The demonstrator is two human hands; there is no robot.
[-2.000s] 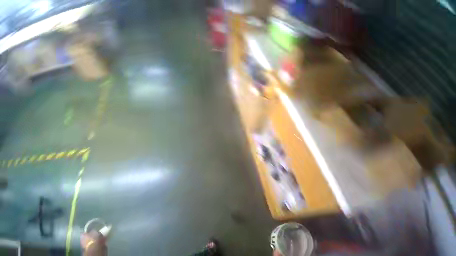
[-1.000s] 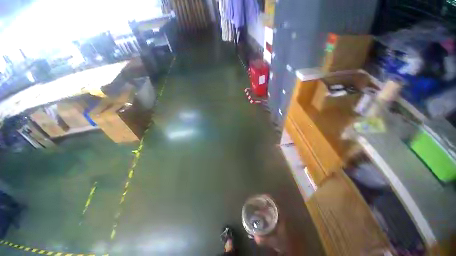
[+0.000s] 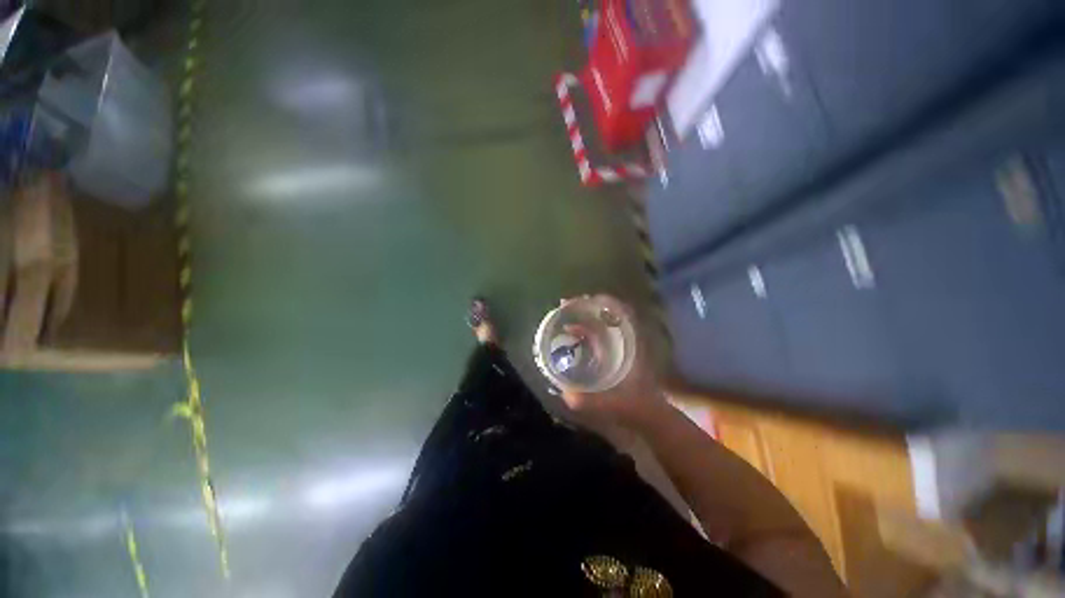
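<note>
A round mug (image 3: pixel 586 346) is held in front of my body, seen from above, with its open top towards the camera. My right hand (image 3: pixel 625 380) is closed around its right and lower side, with fingertips showing at the upper rim. Something small and bright shows inside the mug; I cannot tell what. My left hand is not in view.
Grey-blue cabinets (image 3: pixel 806 275) line the right side. A red box (image 3: pixel 631 70) stands by a red-white floor marking ahead right. Cardboard boxes (image 3: pixel 117 280) stand at left beyond yellow-black tape. A wooden bench (image 3: pixel 765 444) is at lower right.
The view has moved forward and tilted down. The wooden bench has dropped to the lower right and the cabinets are closer. The mug is higher in view, still in my right hand.
</note>
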